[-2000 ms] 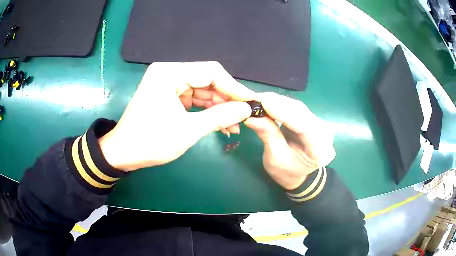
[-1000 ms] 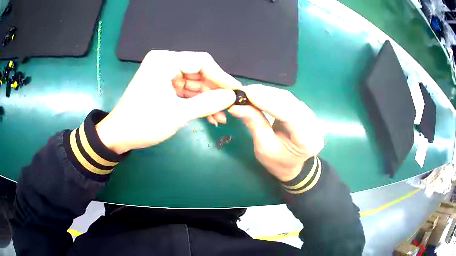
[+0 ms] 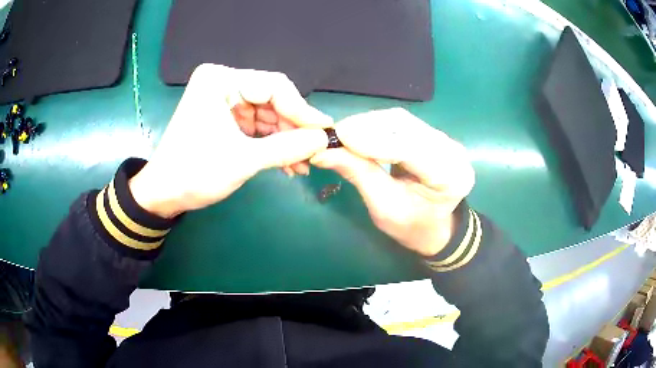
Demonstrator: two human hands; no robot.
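A small glossy black part point(image 3: 333, 138) with a pale glint is pinched between the fingertips of both hands, above the green table. My left hand point(image 3: 223, 144) holds it from the left with thumb and forefinger; its other fingers are curled behind. My right hand point(image 3: 403, 169) holds it from the right with thumb and fingertips. The fingertips cover most of the part, and no yellow can be made out on it.
The green table point(image 3: 288, 248) bears a centre pad point(image 3: 302, 43), a left pad point(image 3: 65, 47) and a tilted black right pad point(image 3: 575, 129). Black-and-yellow loose parts point(image 3: 20, 129) lie at far left. A small reddish-brown mark point(image 3: 329, 191) is below the hands.
Both hands and the part appear slightly further left and higher in the picture, as the view shifts. Less of the part shows between the fingertips, and its yellow spot no longer shows.
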